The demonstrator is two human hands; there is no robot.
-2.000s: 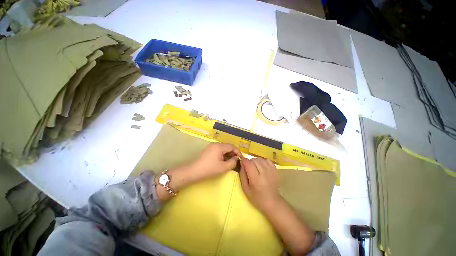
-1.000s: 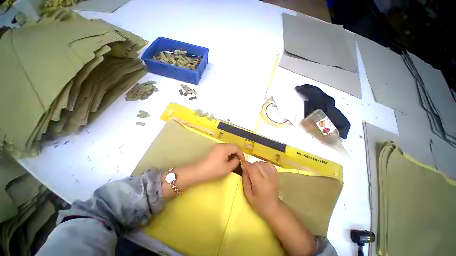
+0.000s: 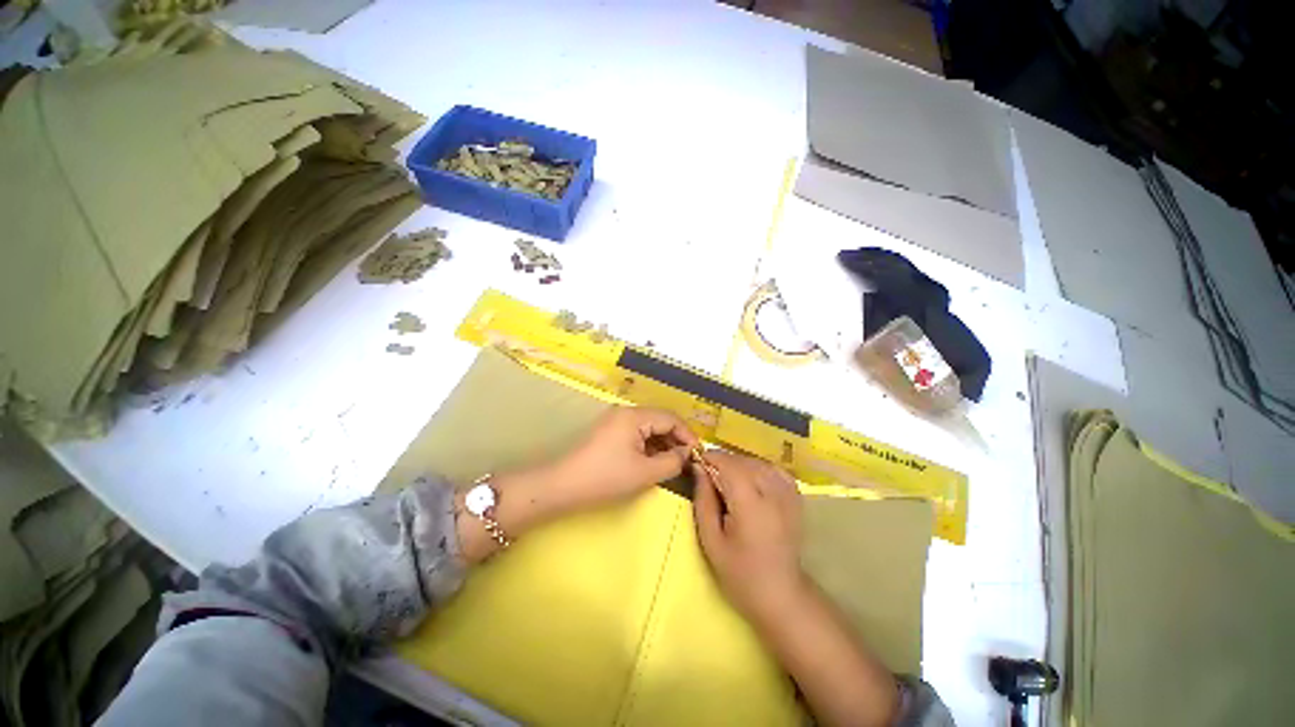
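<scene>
A khaki bag panel (image 3: 490, 419) lies in front of me, with its bright yellow lining (image 3: 568, 597) facing up in the middle. A yellow positioning template (image 3: 568, 337) with a black strip lies along the panel's far edge. My left hand (image 3: 625, 452) and my right hand (image 3: 753, 518) meet at the middle of the top edge. The fingertips of both pinch a small piece (image 3: 699, 455) there; its shape is mostly hidden by the fingers. A dark spot shows just below the fingertips.
A blue parts box (image 3: 490, 209) and loose tabs (image 3: 403, 256) lie beyond the template. A khaki pile (image 3: 156, 213) stands left. Tape ring (image 3: 757, 331), dark cloth (image 3: 923, 305) and plastic tub (image 3: 906, 367) lie ahead right. A hammer (image 3: 1023, 676) and khaki stack (image 3: 1186, 582) are right.
Both hands stay at the middle of the top edge, with small finger movements. The right end of the template and panel has shifted slightly. The camera view has moved a little.
</scene>
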